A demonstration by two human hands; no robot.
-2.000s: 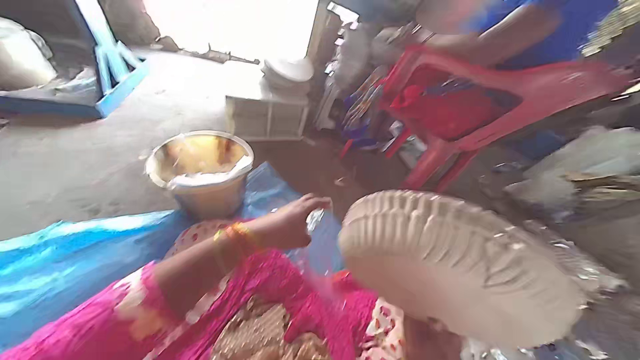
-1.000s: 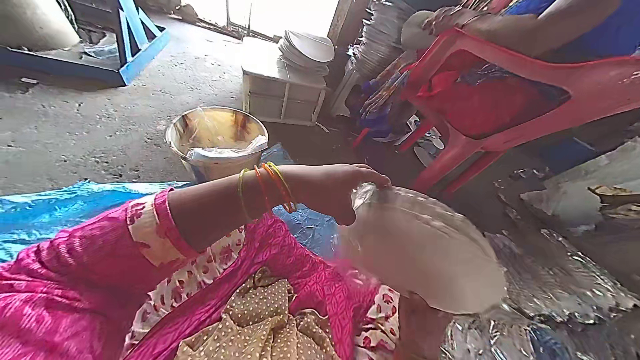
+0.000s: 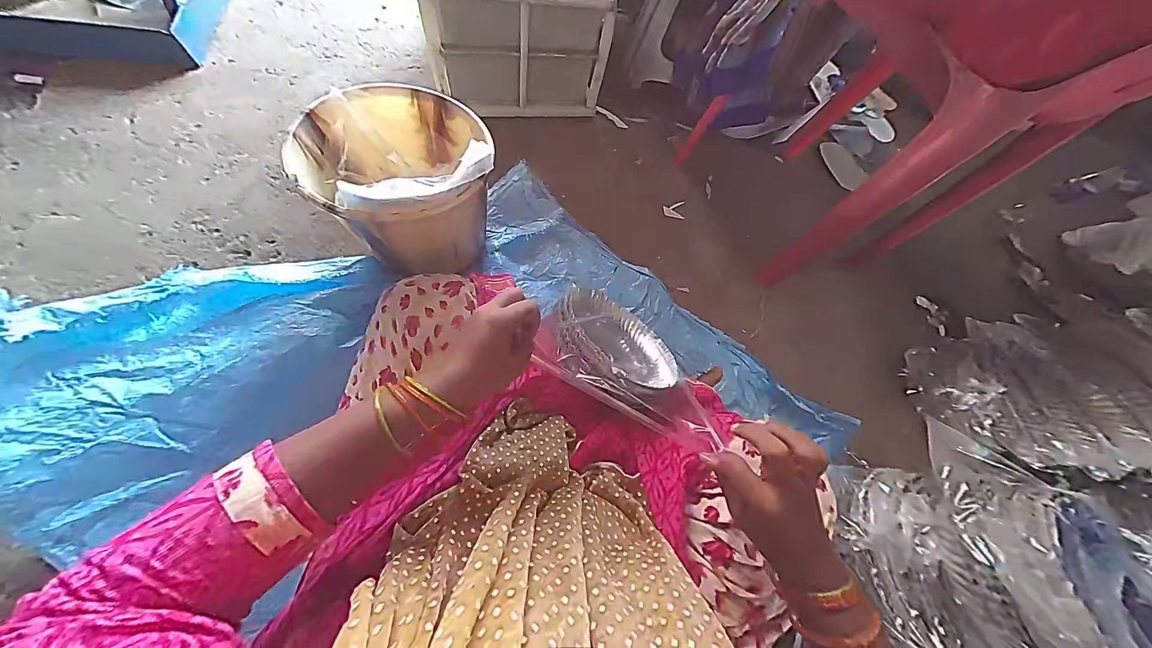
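Note:
Between my hands a clear plastic bag [image 3: 621, 396] is stretched over my lap, with a silvery disposable plate [image 3: 621, 346] in it; whether more plates lie under that one I cannot tell. My left hand [image 3: 504, 346] grips the bag's left edge, fingers closed. At the lower right, my right hand [image 3: 774, 477] pinches the bag's other corner between thumb and fingers. Bangles circle both wrists. A dotted tan cloth [image 3: 549, 540] covers my lap below the bag.
Just beyond my left hand a bucket [image 3: 423, 225] holding clear and white plastic stands at the blue plastic sheet [image 3: 225, 360]. A red plastic chair [image 3: 963, 135] is at upper right, a pale crate [image 3: 522, 54] at the top. Wrapped silvery stacks [image 3: 1017, 531] lie at right.
The plate stack seen at my right earlier is no longer held up there. My left hand has drawn back from it, and both hands now hold the bag over my lap. The view has tilted down.

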